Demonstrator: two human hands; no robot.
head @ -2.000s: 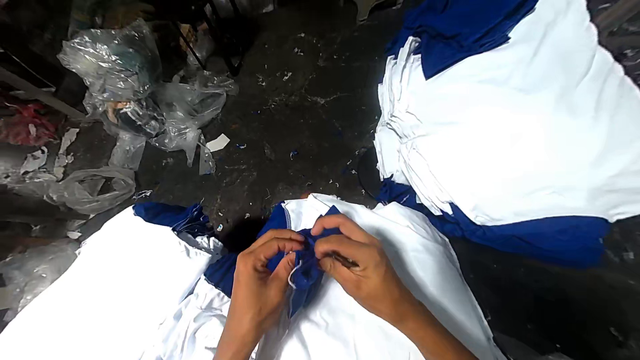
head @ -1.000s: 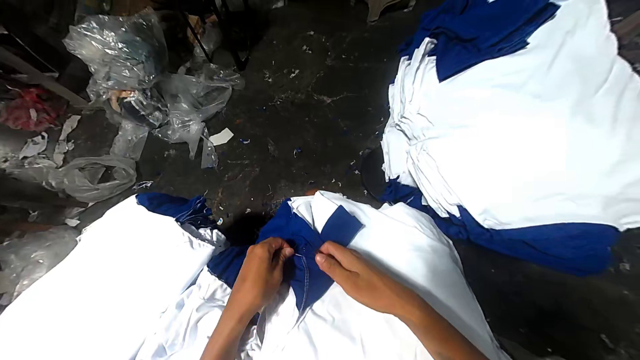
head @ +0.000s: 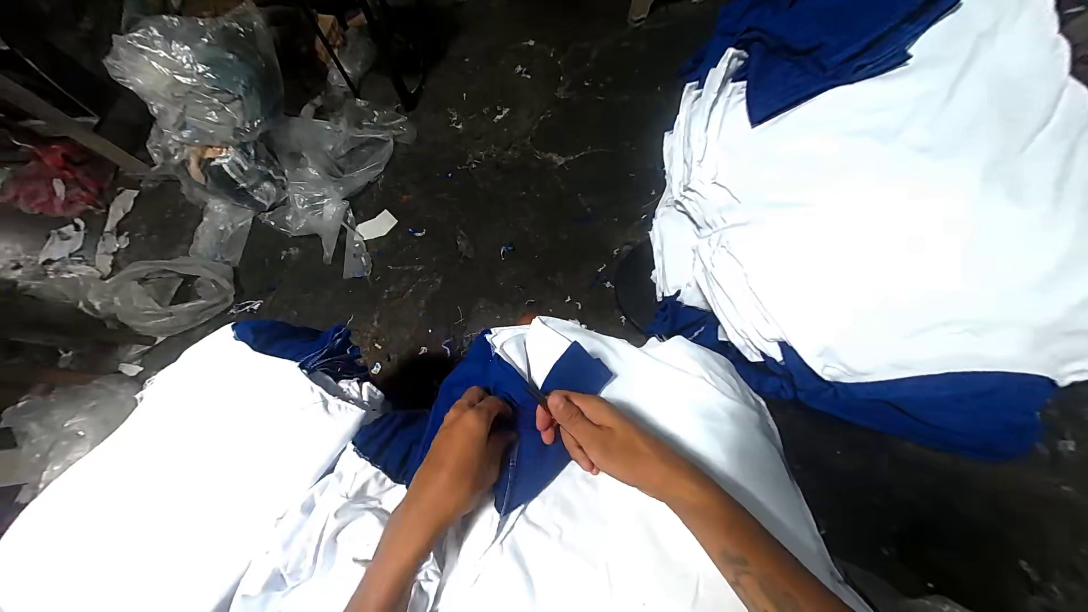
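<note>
Blue fabric (head: 535,480), part of a white garment (head: 680,408), lies over my lap area at the lower middle. My left hand (head: 469,433) grips a fold of this blue fabric, its fingertips bent into the cloth. Close by on the right, my right hand (head: 591,429) holds a small dark pointed tool (head: 535,393), perhaps thread snips, between thumb and fingers, with its tip toward the white and blue edge. Most of the tool is hidden in the hand. A blue flap (head: 576,371) stands just above the right hand.
A stack of white and blue garments (head: 875,229) rises at the right. White cloth (head: 187,459) with a blue edge lies at the lower left. Clear plastic bags (head: 200,81) lie at the upper left. Thread and fabric scraps dot the dark floor (head: 510,170).
The blue fabric, bunched between both hands two seconds ago, is spread flatter. The dark tool now points out from my right hand toward the cloth edge.
</note>
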